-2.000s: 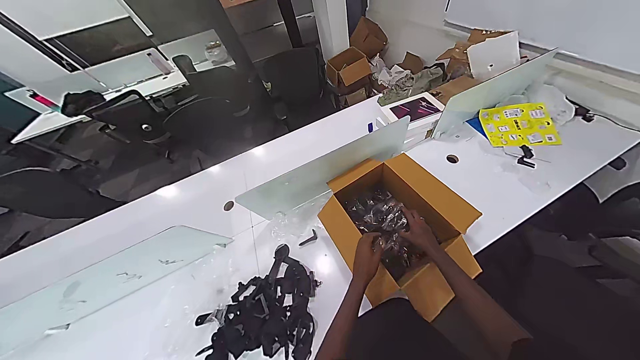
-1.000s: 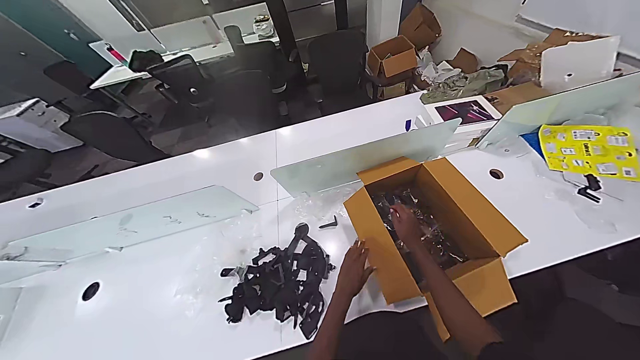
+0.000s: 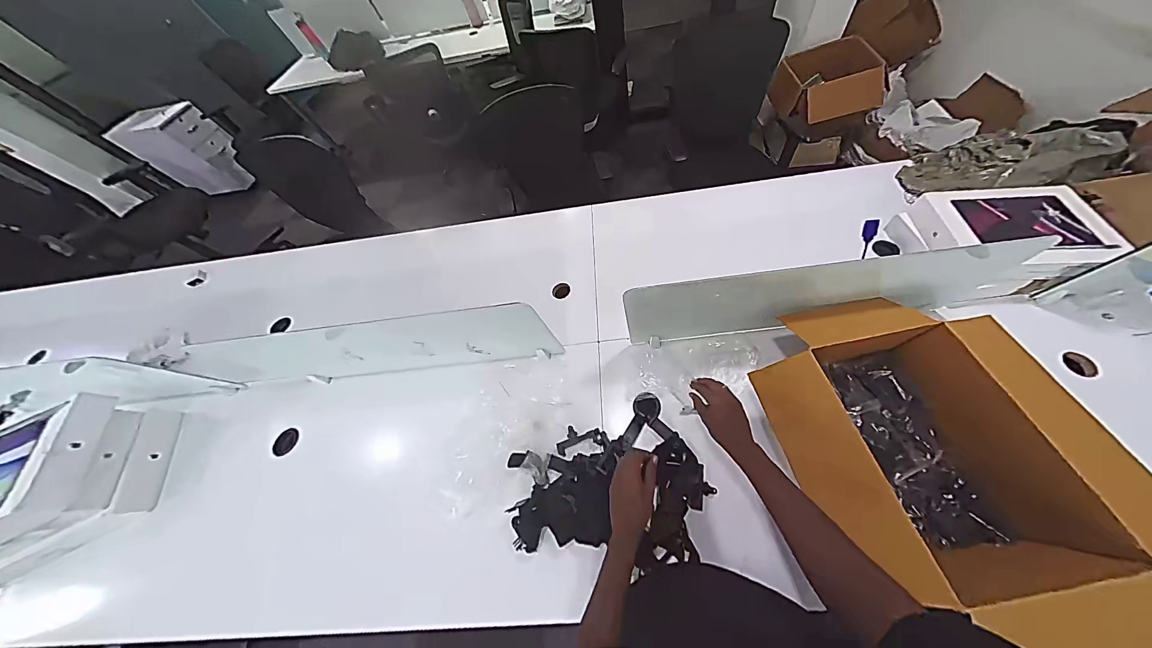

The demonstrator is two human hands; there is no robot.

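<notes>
A pile of black plastic parts (image 3: pixel 576 499) lies on the white desk in front of me. My left hand (image 3: pixel 634 486) rests at the pile's middle, touching its parts; whether its fingers grip one is hidden. Just above and right of the pile is my right hand (image 3: pixel 720 412), fingers bent near some clear plastic wrap (image 3: pixel 720 355); its grip is unclear. A round-ended black part (image 3: pixel 646 407) sticks up between the two hands. To the right, an open cardboard box (image 3: pixel 859 477) holds many black items in clear plastic bags (image 3: pixel 909 450).
Low glass dividers (image 3: pixel 837 283) (image 3: pixel 396 342) run behind the pile and box. A printed white box (image 3: pixel 1026 225) stands at the back right, and white boxes (image 3: pixel 117 450) at the left. Beyond the desk are black chairs (image 3: pixel 544 135) and cardboard boxes (image 3: pixel 841 85).
Both hands were inside the cardboard box two seconds ago. My left hand has moved to the pile of black parts, and my right hand has left the box. The view has swung left.
</notes>
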